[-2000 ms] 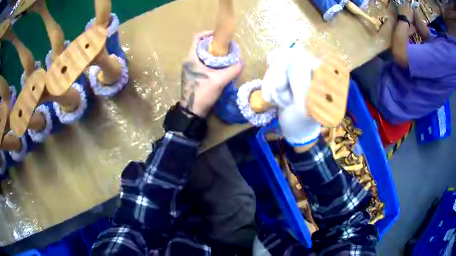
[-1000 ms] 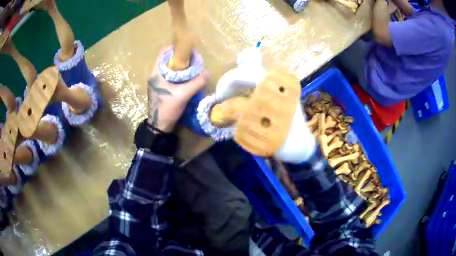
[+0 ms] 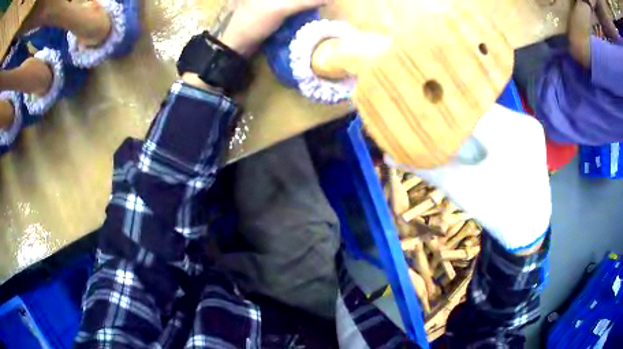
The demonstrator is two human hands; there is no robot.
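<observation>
My left hand (image 3: 263, 24), bare and partly cut off by the top edge, holds the blue doll shorts (image 3: 279, 53) above the tan table. A white fluffy cuff (image 3: 304, 61) rings the tan leg (image 3: 335, 58) that points right. Its wide foot sole (image 3: 437, 82), with grooves and two dark holes, looms close to the camera. My right hand (image 3: 502, 174), in a white glove, is right of and partly under the sole, over the crate; its fingers are mostly hidden. A greyish patch shows between sole and glove. The other leg is out of view.
More leg assemblies with fluffy cuffs (image 3: 44, 82) stand at the upper left on the tan table (image 3: 89, 177). A blue crate (image 3: 382, 218) of loose tan legs (image 3: 437, 232) is at right. A person in a purple shirt (image 3: 580, 92) sits at upper right. More blue crates (image 3: 587, 307) are at lower right.
My right hand has moved right and down from beside the cuff. The white bottle with the blue tip no longer shows. The sole looks larger, and my left hand is higher in the picture.
</observation>
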